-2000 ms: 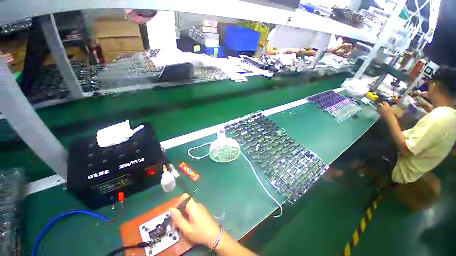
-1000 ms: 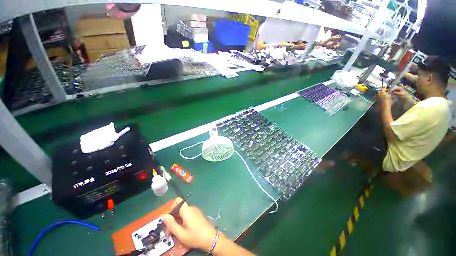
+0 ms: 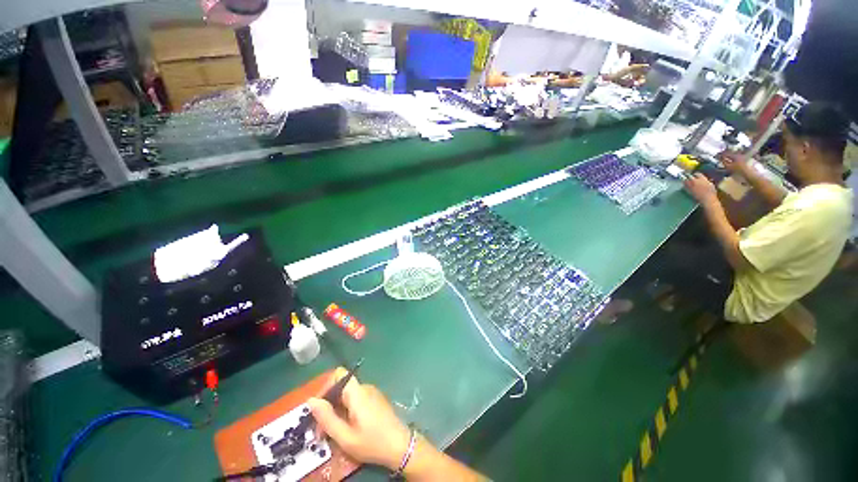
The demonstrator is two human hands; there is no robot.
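Observation:
A white square fixture with a dark centre and dark corner dots lies on the orange-brown mat. My right hand is bare, with a bracelet at the wrist. It rests at the fixture's right edge and holds dark tweezers like a pen, their upper end pointing up and right. The fingertips and the tweezers' tips are hard to make out. A black cable or dark tool reaches the fixture from the lower left. My left hand is not visible.
A black box with white tissue on top stands left. A white squeeze bottle and a red-orange packet lie behind the mat. A small fan stands beside a parts tray. A blue cable curves left. A person works farther right.
The view has shifted slightly. My right hand stays at the fixture with the tweezers. The other person's arms have moved over their work.

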